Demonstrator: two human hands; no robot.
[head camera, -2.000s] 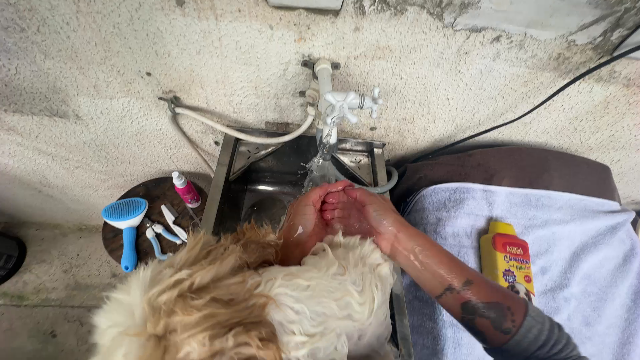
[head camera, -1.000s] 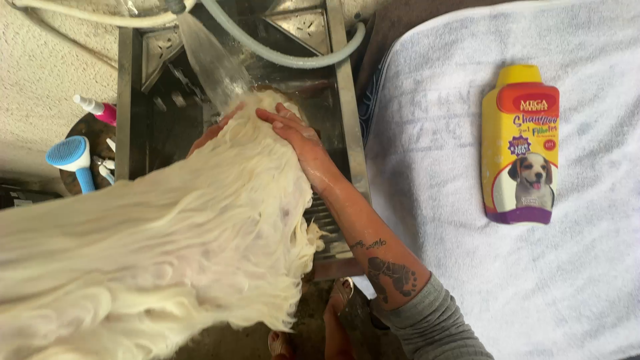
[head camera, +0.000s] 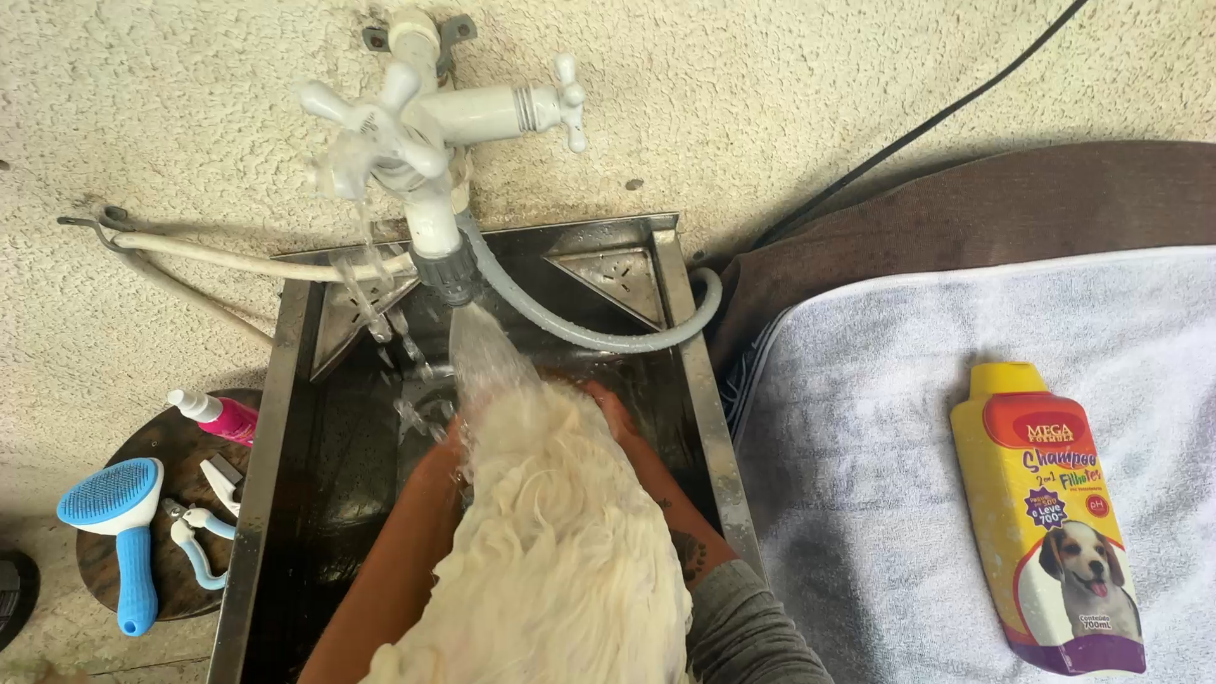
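Note:
A wet, cream-coated dog (head camera: 560, 532) stands in a metal sink (head camera: 717, 437), its front end under water running from a white plastic faucet (head camera: 432, 223). My left hand (head camera: 458, 439) is at the dog's left side near the water stream, mostly hidden by fur and spray. My right hand (head camera: 608, 407) lies against the dog's other side, its fingers largely out of sight behind the fur. How far the fingers of either hand are closed does not show.
Right of the sink, a yellow shampoo bottle (head camera: 1054, 532) lies on a pale towel (head camera: 855, 380). A round wooden stool (head camera: 180, 446) at left holds a blue slicker brush (head camera: 119, 513), nail clippers (head camera: 195, 537) and a pink bottle (head camera: 228, 418). A grey hose (head camera: 589, 334) curves over the sink.
Both hands have moved from the top of the dog's front end to its two sides. The view has shifted back toward the faucet and wall since one second ago.

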